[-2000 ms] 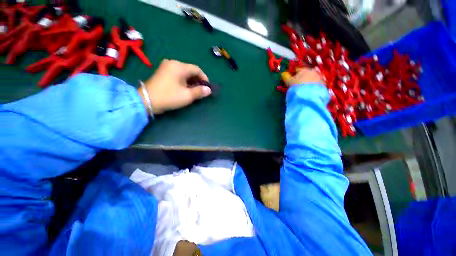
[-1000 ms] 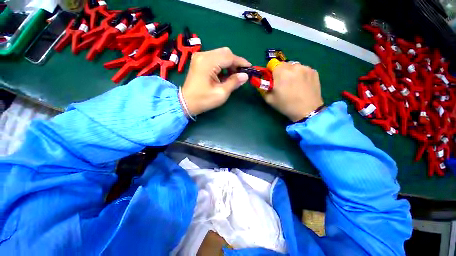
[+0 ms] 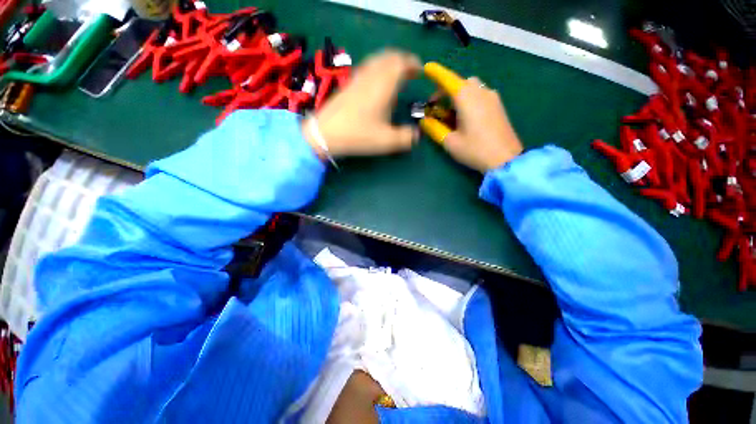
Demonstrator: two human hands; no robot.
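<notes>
My left hand (image 3: 365, 108) is blurred over the green bench, with its fingers apart and nothing seen in it. My right hand (image 3: 477, 120), with yellow finger cots, is just right of it. A small black and amber module (image 3: 435, 110) is between its thumb and fingers, near the thumb tip. The index finger is extended above the module; the exact contact is partly hidden. Another module (image 3: 445, 25) lies at the pale strip. Red clamps with black parts (image 3: 236, 62) lie in a group left of my left hand.
A loose heap of red clamps (image 3: 696, 132) covers the bench at right. At far left are a dark smartphone (image 3: 116, 60) and a green-rimmed tray (image 3: 83, 54). The pale strip (image 3: 547, 51) crosses behind the hands. The bench's front edge (image 3: 414, 246) runs below my forearms.
The red clamp and black part between my hands are gone from them. My hands have separated slightly. The nearer module has shifted toward me, between my right fingers. The camera view has shifted.
</notes>
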